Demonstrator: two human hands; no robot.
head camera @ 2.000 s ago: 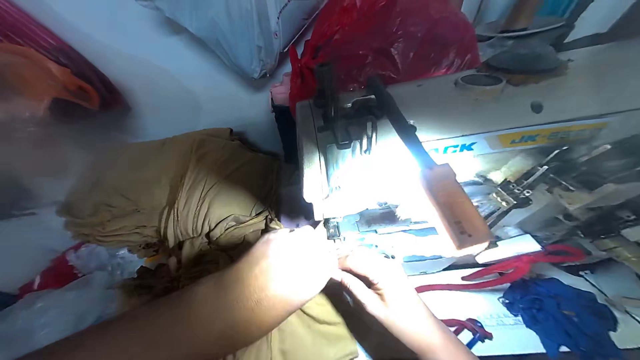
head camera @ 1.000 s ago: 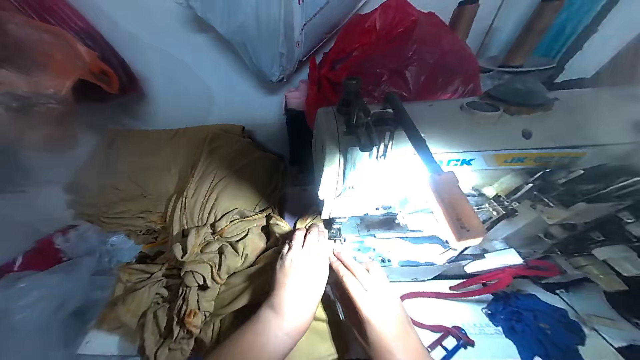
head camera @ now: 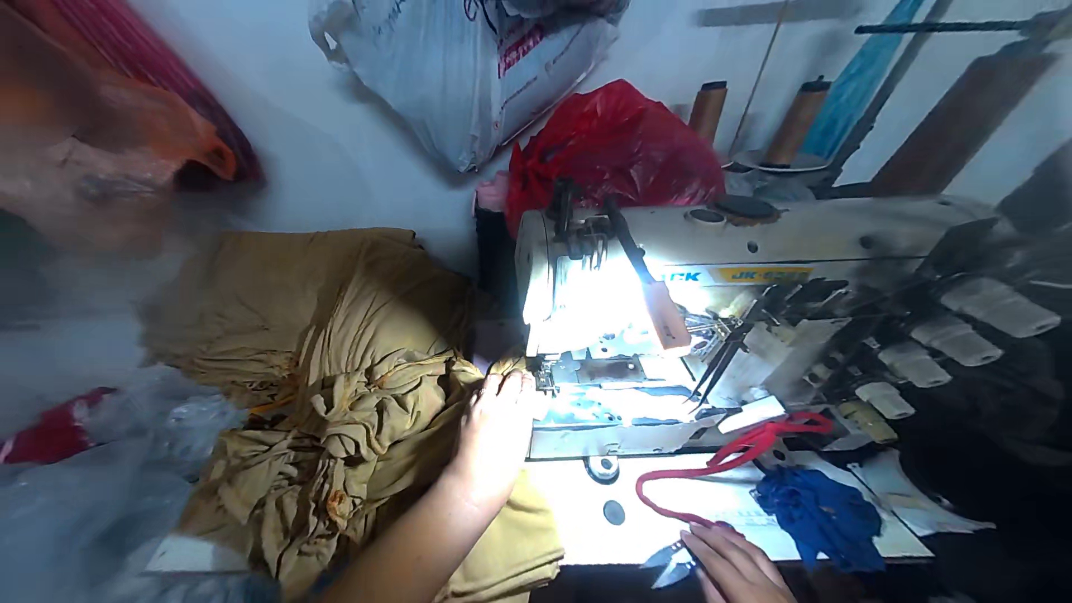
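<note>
My left hand (head camera: 496,435) rests on tan fabric (head camera: 402,402) at the needle end of an industrial sewing machine (head camera: 745,243), its fingertips beside the presser foot (head camera: 544,377). A large bunched heap of the same fabric lies to the left of that hand, and a folded part hangs under the forearm. My right hand (head camera: 737,565) is at the table's front edge, its fingers around small thread snips (head camera: 672,564) whose two blades point left, apart. The snips' handles are hidden by the hand. A red cord (head camera: 670,502) runs up from beside the right fingers.
A crumpled blue cloth (head camera: 821,515) lies right of the red cord. Several white thread cones (head camera: 946,343) stand at the right. A red plastic bag (head camera: 615,151) sits behind the machine, with a grey-white bag (head camera: 444,84) above. Clear plastic (head camera: 109,502) is at lower left.
My right hand has moved from beside the left hand at the needle area to the front table edge, and now holds the snips. The left hand stays on the fabric by the needle.
</note>
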